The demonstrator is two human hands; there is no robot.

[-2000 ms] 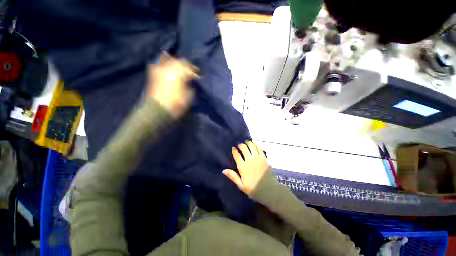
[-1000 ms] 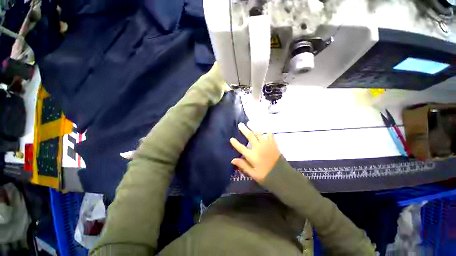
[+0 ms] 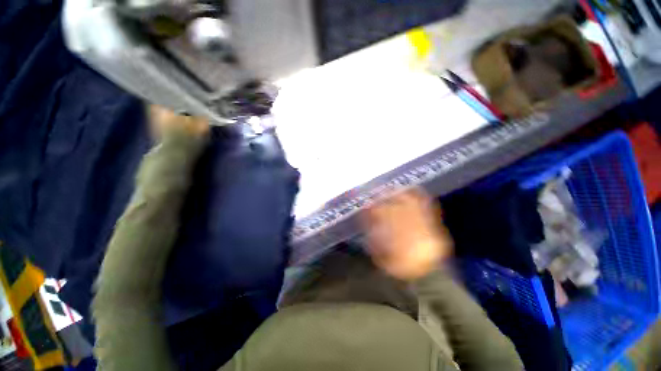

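Note:
The view is blurred. Dark navy cloth (image 3: 232, 210) lies from the left over the table and hangs past its front edge, with one part close to the presser foot area (image 3: 254, 109) of the white sewing machine (image 3: 268, 36). My left hand (image 3: 177, 124) is on the cloth just left of the machine's needle end; its fingers are blurred and partly hidden. My right hand (image 3: 407, 232) is at the ruler-marked front edge of the table, off the cloth under the machine. It is too blurred to tell whether its fingers hold anything.
A brown cardboard box (image 3: 500, 80) and red and blue pens (image 3: 475, 100) are at the table's right. A blue basket (image 3: 638, 239) with pale scraps and dark cloth (image 3: 493, 217) are below right. A yellow-and-black object (image 3: 29, 290) is at the lower left.
The view has turned toward the right, bringing the blue basket in. My right hand has moved off the white tabletop to the front edge. My left hand stays near the needle.

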